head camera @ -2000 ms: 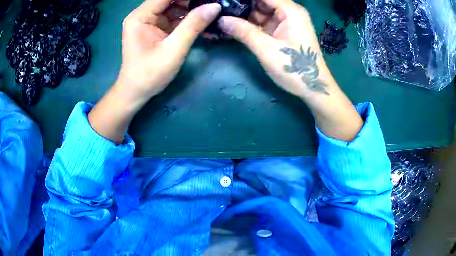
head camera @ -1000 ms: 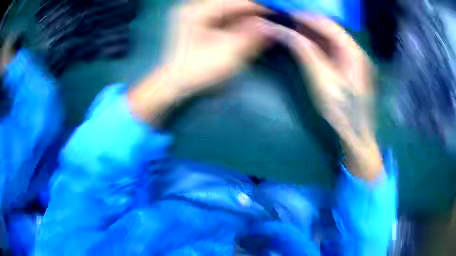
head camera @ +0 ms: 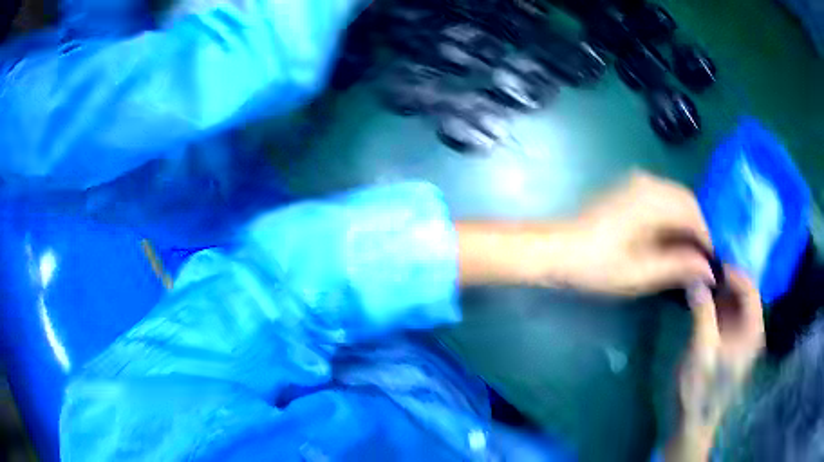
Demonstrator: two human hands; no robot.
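My left hand reaches in from the left, fingers bent around a dark part, mostly hidden by the fingers. My right hand, blurred and bare, meets it from below at the right, with thumb and fingers at the same part. The two hands touch or nearly touch. The part's shape cannot be made out. The blue parts bin, with something white inside, is just beyond the hands at the right.
Many black round parts lie across the far side of the green bench. Another person's blue sleeve is at upper left. A glossy blue surface is at left. A blurred greyish bag is at lower right.
The view has swung left, bringing the black part cluster and the other person's sleeve into the middle and upper left. My hands now appear at the right, still together at a dark part.
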